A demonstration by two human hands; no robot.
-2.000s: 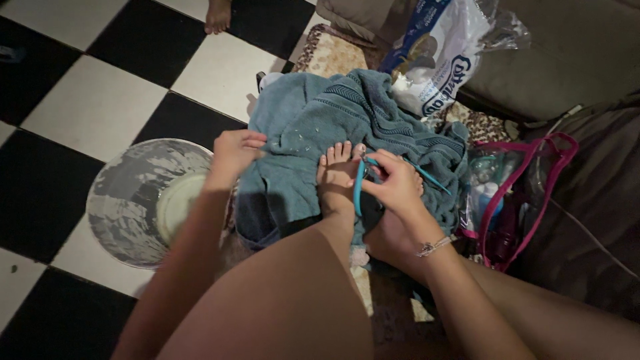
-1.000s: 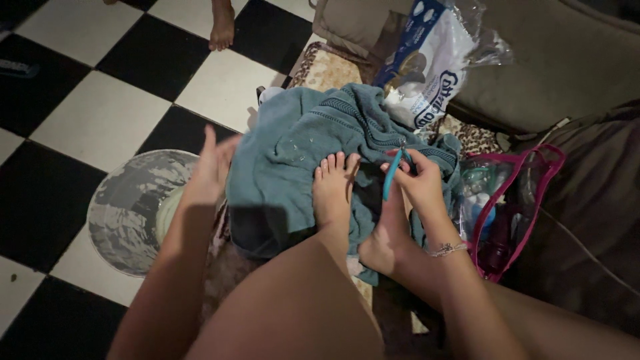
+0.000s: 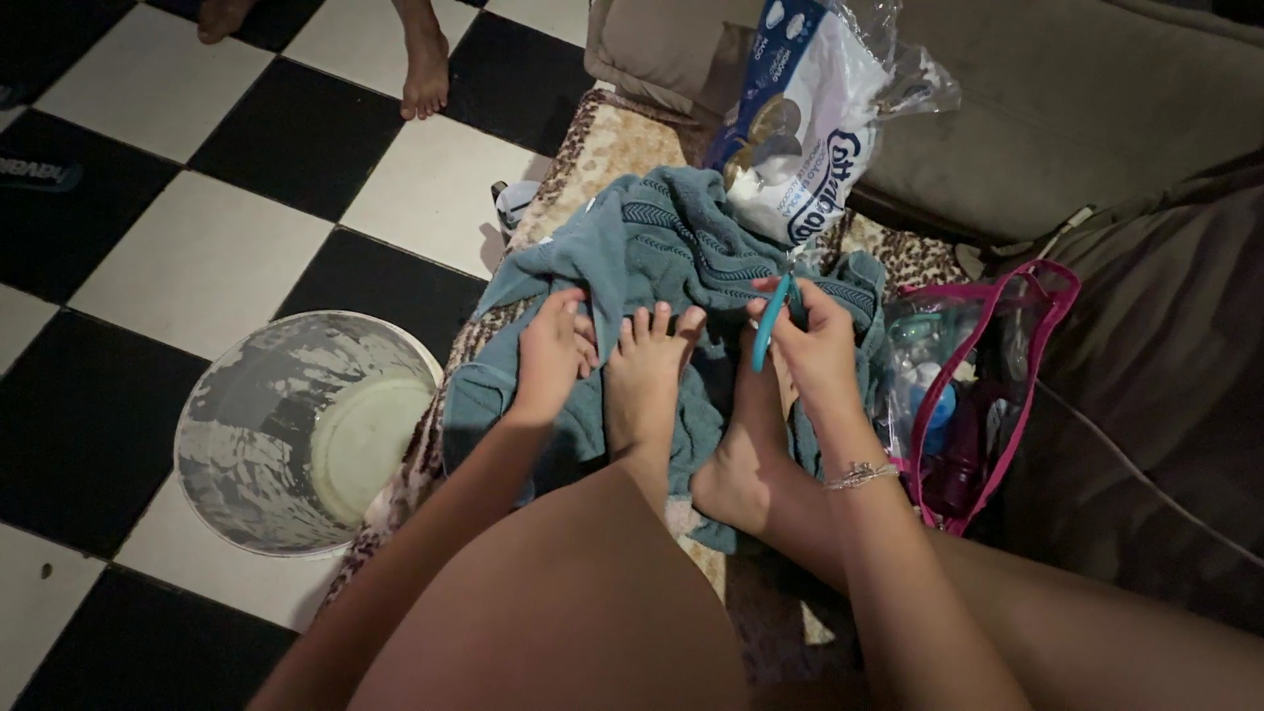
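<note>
My left hand point(image 3: 555, 348) grips a raised fold of the teal towel point(image 3: 662, 232), just left of my left foot point(image 3: 647, 380). That foot rests on the towel with its toes pointing away from me. In my right hand point(image 3: 815, 341) is a small tool with turquoise handles point(image 3: 773, 321), likely a nail or cuticle nipper; its tip points away from me and is too small to make out. The right hand is over my right foot point(image 3: 746, 454) and covers its toes. A bracelet point(image 3: 862, 476) circles my right wrist.
An open plastic bag of cotton balls point(image 3: 815, 148) lies beyond the towel. A clear pouch with pink trim point(image 3: 987, 395) holds bottles at the right, by the sofa point(image 3: 1037, 109). A bucket point(image 3: 267, 425) stands on the checkered floor at the left. Another person's bare foot point(image 3: 426, 79) is farther back.
My left hand, which was raised off the towel over the bucket's side a second ago, is now on the towel, whose left part is pulled up and rearranged. The right hand still holds the turquoise-handled tool.
</note>
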